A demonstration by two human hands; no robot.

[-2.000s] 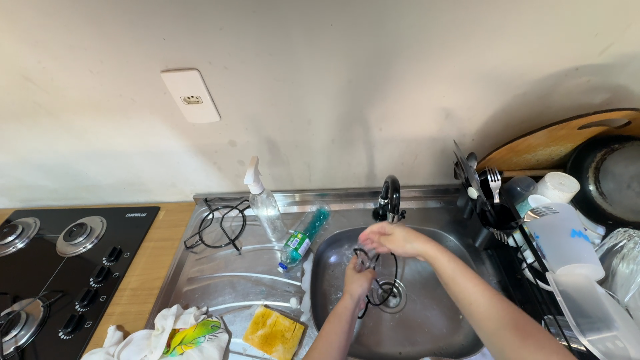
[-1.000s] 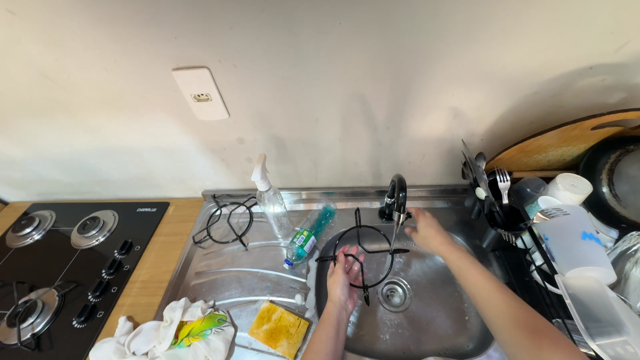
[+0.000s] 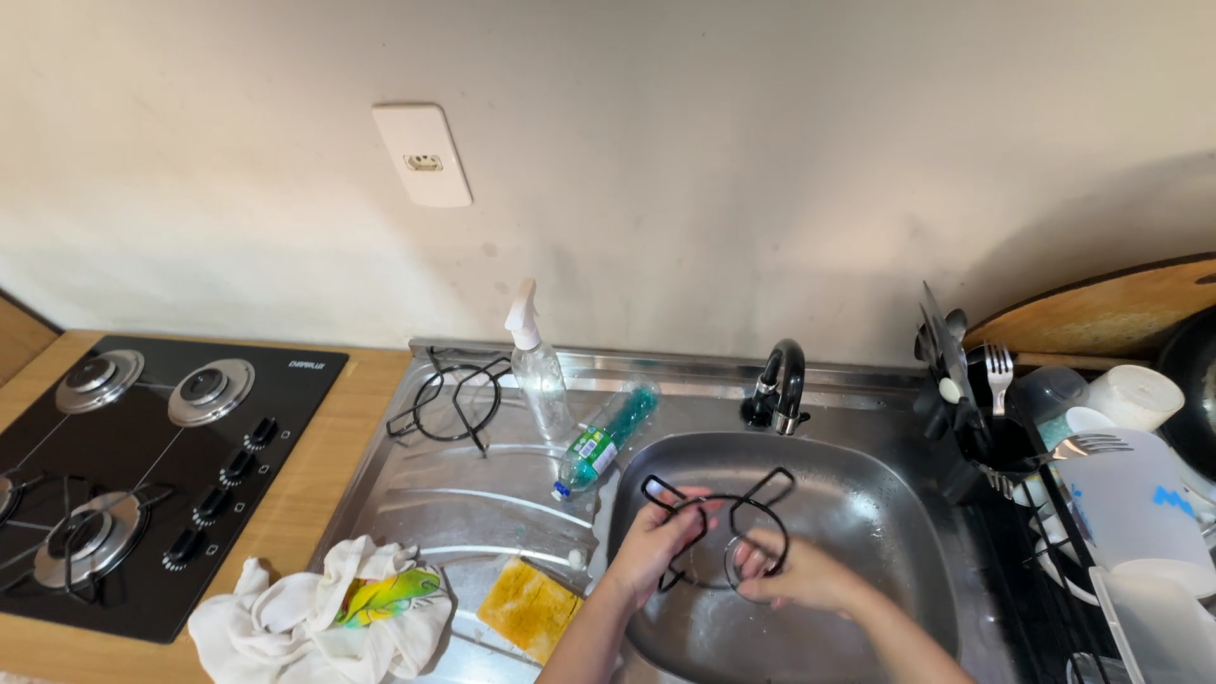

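Note:
Over the stainless steel sink basin [image 3: 855, 532], my left hand [image 3: 665, 541] grips the left side of a black wire pan support [image 3: 781, 518] from a stove. My right hand [image 3: 793, 570] is at the support's lower right side, its fingers curled by the ring; whether they close on the wire is unclear. Behind the basin stands the black faucet [image 3: 787, 380]. A second black pan support [image 3: 451, 404] lies on the ribbed drainboard, left of a clear spray bottle [image 3: 541, 380]. A bottle of green dish soap [image 3: 608, 442] lies on its side near the basin's left rim.
A worn yellow sponge [image 3: 529, 608] and a crumpled white cloth [image 3: 328, 617] lie at the front left. Further left is a black gas cooktop [image 3: 142, 446]. On the right, a dish rack [image 3: 1054, 532] holds cutlery, cups and plastic containers, with a wooden board [image 3: 1102, 309] behind.
My right hand has come from beside the faucet down to the pan support. The support, held in my left hand, has moved lower and away from the faucet.

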